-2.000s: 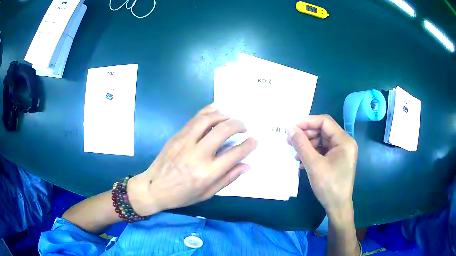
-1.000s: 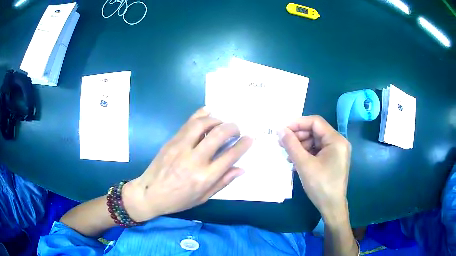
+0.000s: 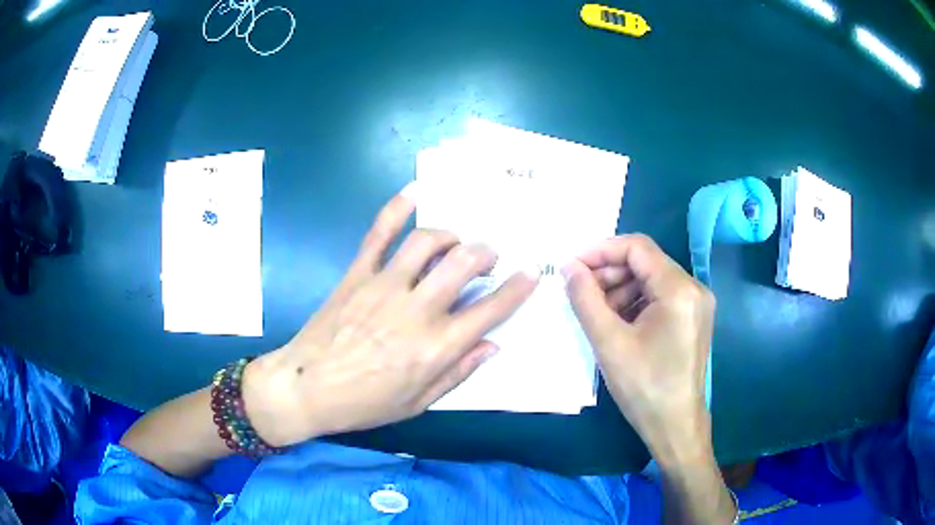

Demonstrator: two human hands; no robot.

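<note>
A stack of white printed booklets (image 3: 523, 205) lies in the middle of the dark-green table, its top sheets slightly turned. My left hand (image 3: 384, 328), with a bead bracelet at the wrist, lies spread over the stack's left part, its index fingertip beside a tiny label (image 3: 546, 270). My right hand (image 3: 646, 328) pinches the label's right end between thumb and index finger, over the stack. Whether the label touches the paper cannot be told. The light-blue label roll (image 3: 746, 210) stands to the right, its loose strip running toward me.
A small booklet stack (image 3: 820, 236) sits right of the roll. A single booklet (image 3: 212, 246) lies at left. A white stack (image 3: 97, 97) and black strap bundle (image 3: 36, 210) are far left. Rubber bands (image 3: 269, 29) and a yellow thermometer (image 3: 615, 19) lie at the back.
My left index fingertip has moved right, up to the label. My right hand keeps its pinch, slightly shifted left in view. The table objects have shifted slightly with the camera.
</note>
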